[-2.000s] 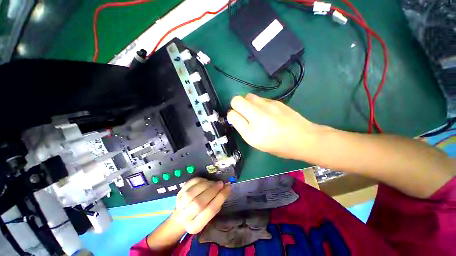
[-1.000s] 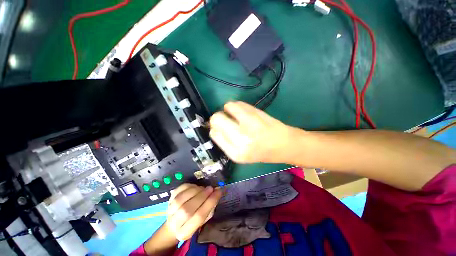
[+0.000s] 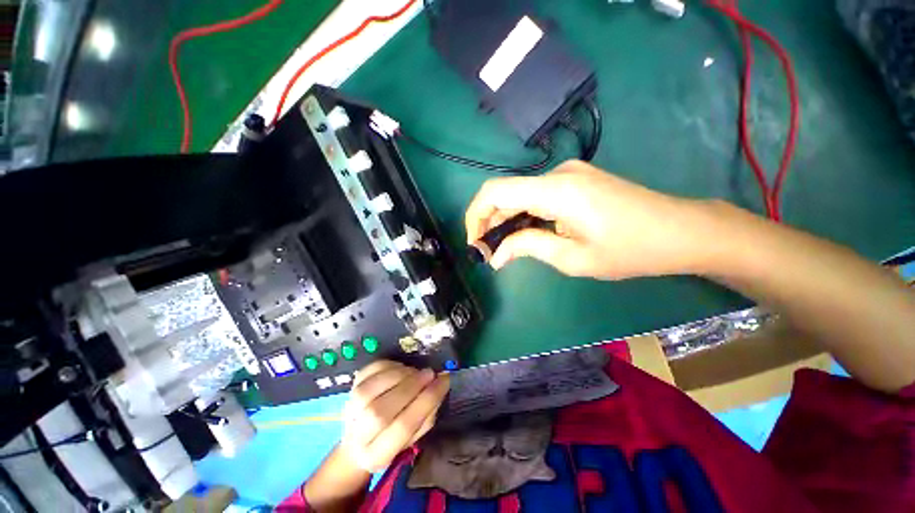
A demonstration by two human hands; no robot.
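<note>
The black test fixture (image 3: 346,301) lies in front of me, with green buttons, a small lit display and a metal strip of white sockets (image 3: 376,205) on its right side. My right hand (image 3: 592,220) pinches a black plug (image 3: 502,235) just right of the strip, apart from it. My left hand (image 3: 391,413) rests at the fixture's front right corner by the blue button; I cannot tell whether it holds anything. The black unit (image 3: 512,65) with a white label lies behind on the mat. Its thin lead ends in a white connector (image 3: 383,124) at the strip's far end.
Red test leads (image 3: 747,130) lie on the green mat at right, and another red wire (image 3: 179,75) at back left. The clamp press (image 3: 130,331) with white parts stands at left. A cardboard box (image 3: 717,381) with clear bags is below the bench edge.
My right hand has moved away from the socket strip to the right, and the black plug now shows in its fingers. My left hand stays at the front corner. The camera view has shifted slightly.
</note>
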